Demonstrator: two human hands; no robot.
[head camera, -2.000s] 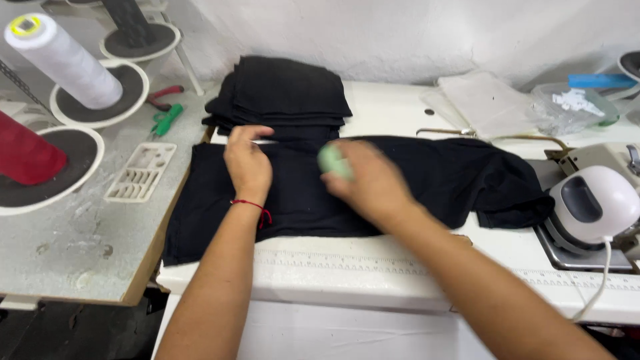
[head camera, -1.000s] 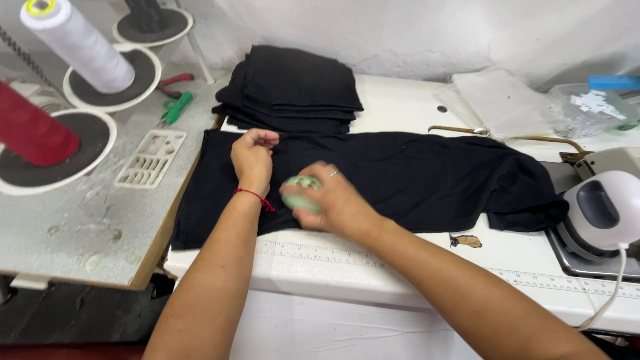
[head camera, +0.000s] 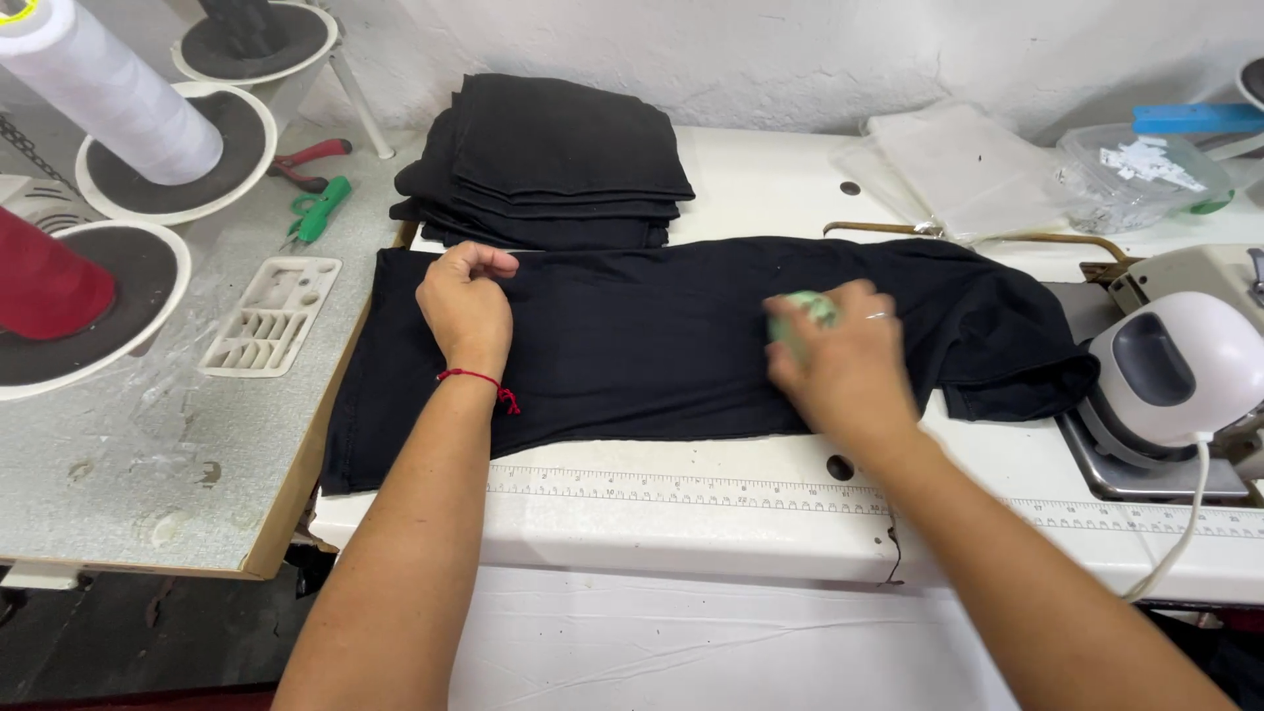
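A black fabric garment (head camera: 632, 336) lies spread lengthwise over the white sewing table (head camera: 691, 543). My left hand (head camera: 469, 306), a red cord at its wrist, rests on the garment's left part with the fingers curled; whether it pinches the cloth is hidden. Blurred by motion, my right hand (head camera: 849, 365) grips a light green rounded object (head camera: 802, 324) over the right half of the cloth; its kind is unclear. Behind the garment sits a stack of folded black cloth (head camera: 568, 148). A white mini heat press (head camera: 1175, 365) stands at the garment's right end.
On the grey side table (head camera: 128, 494) are a white thread cone (head camera: 118, 89), a red cone (head camera: 44, 276), green thread snips (head camera: 319, 209), red-handled pliers (head camera: 311, 163) and a white plastic tray (head camera: 272, 316). Clear plastic bags (head camera: 968, 168) and a plastic tub (head camera: 1136, 178) stand back right.
My right hand, holding the green object, has moved right across the garment from near my left hand. My left hand stays on the garment's left part.
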